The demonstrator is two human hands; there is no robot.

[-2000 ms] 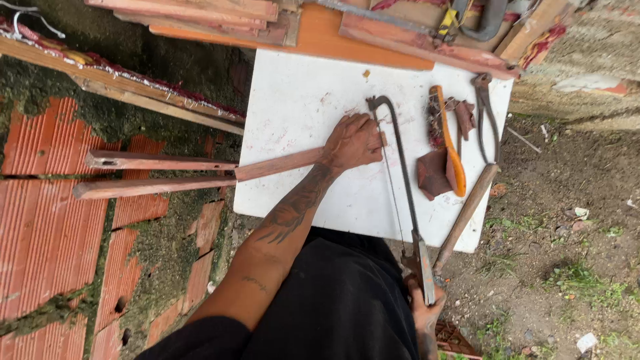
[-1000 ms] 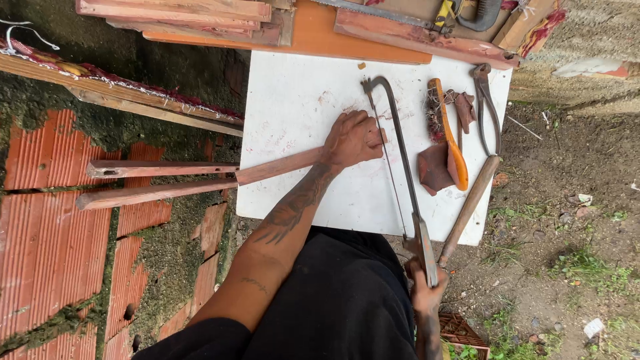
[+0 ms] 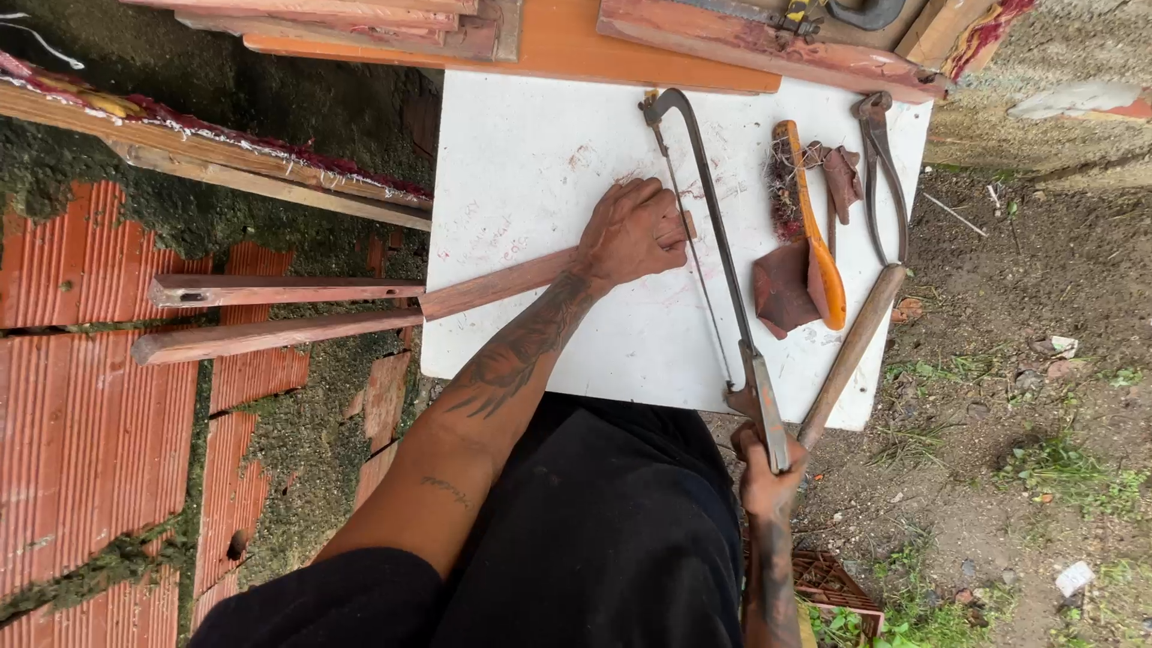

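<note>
My left hand (image 3: 633,232) grips a reddish wooden bar (image 3: 504,283) near its right end, pressing it on the white board (image 3: 504,153). My right hand (image 3: 769,472) is closed around the grey handle of a hacksaw (image 3: 708,193). The saw's thin blade lies across the bar's end, just right of my left fingers. To the right are a wire brush with an orange handle (image 3: 813,238), a folded piece of brown sandpaper (image 3: 785,286), metal pincers (image 3: 880,175) and a wooden tool handle (image 3: 850,355) whose far end is by my right hand.
Two slotted wooden legs (image 3: 288,290) stick out left of the board. Stacked planks (image 3: 360,20) and an orange board (image 3: 558,45) lie along the far edge, with a clamp (image 3: 864,11) at the upper right. A brick wall (image 3: 90,405) stands left; a plastic crate (image 3: 832,585) sits below.
The hacksaw has shifted back and forth slightly along its length in my right hand. My left hand stays on the wooden bar.
</note>
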